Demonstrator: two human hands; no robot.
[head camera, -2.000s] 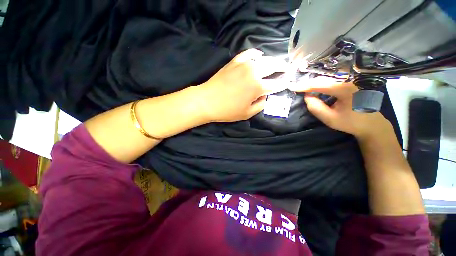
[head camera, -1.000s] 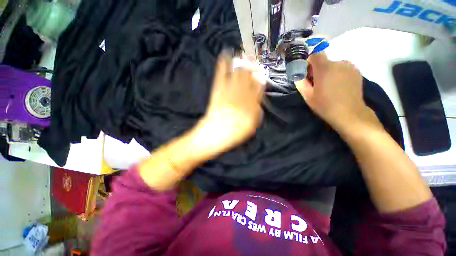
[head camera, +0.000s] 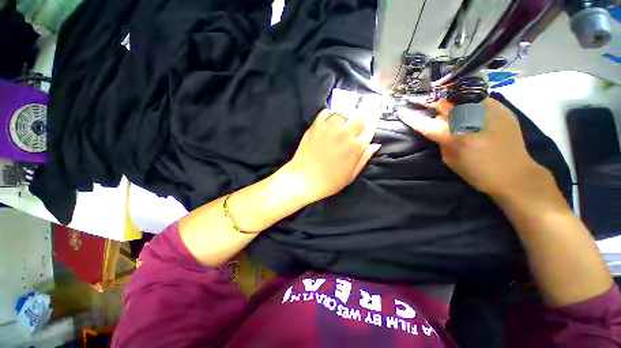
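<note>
A large black garment (head camera: 231, 115) spreads over the left and middle of the table and hangs toward my lap. A white label (head camera: 344, 102) lies at my left fingertips, partly washed out by lamp glare. My left hand (head camera: 333, 153) presses on the cloth just left of the needle area, fingers bent. My right hand (head camera: 480, 146) is at the cloth right of the needle, thumb and fingertips close to the presser foot, partly hidden by the grey tension knob (head camera: 467, 117). The sewing machine head (head camera: 402, 41) stands above. Glare hides the needle and the exact finger contact.
A black phone (head camera: 596, 170) lies at the right on the white table. A purple machine (head camera: 26, 122) with a round dial is at far left. A red box (head camera: 82, 255) stands low on the left. White sheets (head camera: 102, 207) show beside the garment's lower left edge.
Since one second ago, my left hand has settled beside the needle and the white label now shows at its fingertips. Two seconds ago the label lay below the needle, between my hands. The view has shifted.
</note>
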